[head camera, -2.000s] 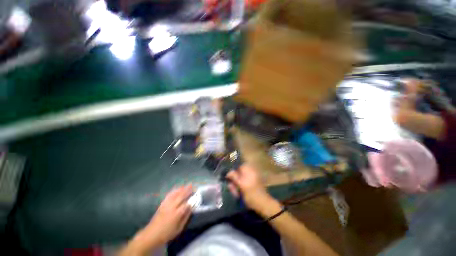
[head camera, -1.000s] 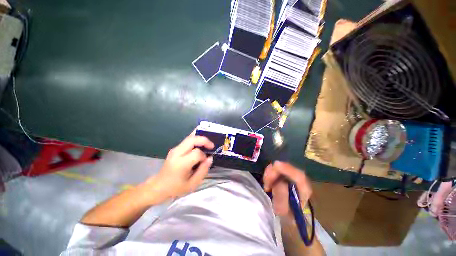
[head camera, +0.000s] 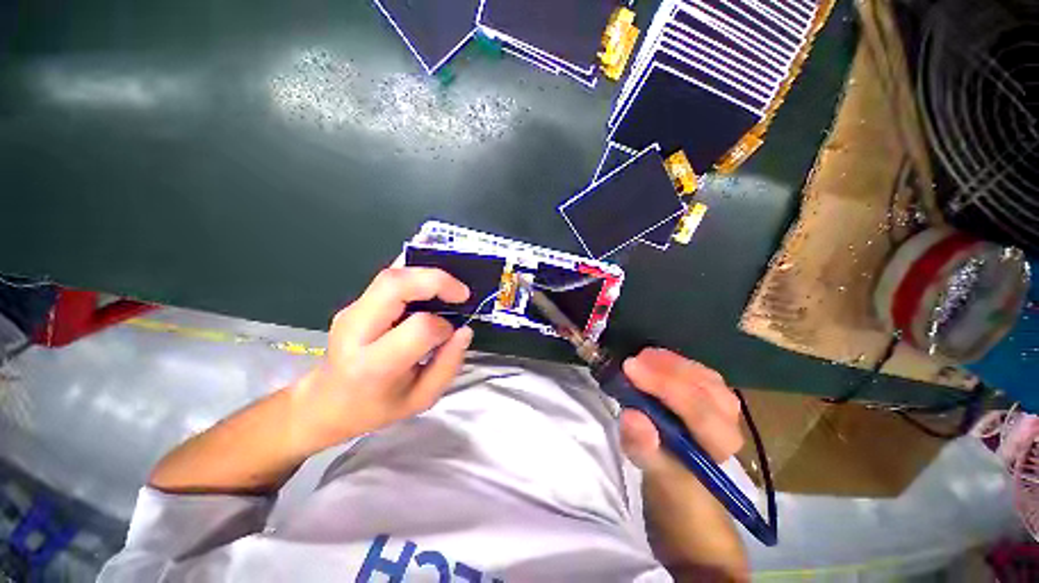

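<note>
The phone board assembly point(head camera: 433, 236) lies at the bench's front edge, white-edged with a red patch at its right end. The black LCD screen point(head camera: 484, 273) is on its left part, its orange flex cable point(head camera: 508, 285) near the middle. My left hand point(head camera: 393, 342) presses the screen with its fingers; thin silvery solder wire point(head camera: 484, 305) runs from the fingertips towards the flex cable. My right hand point(head camera: 687, 404) holds the dark blue soldering iron point(head camera: 684, 438); its metal tip is at the flex cable's right side.
LCD stacks point(head camera: 706, 108) with orange tabs stand beyond the board, with loose screens point(head camera: 627, 205) near them. At right are a cardboard sheet point(head camera: 837, 228), the round red-and-white tin point(head camera: 946, 296), a black wire fan point(head camera: 986, 103) and the blue box's edge point(head camera: 1017, 370).
My right hand has brought the iron's tip to the flex cable. My left hand stays at the board. The view is closer, and the LCD stacks sit higher in the picture.
</note>
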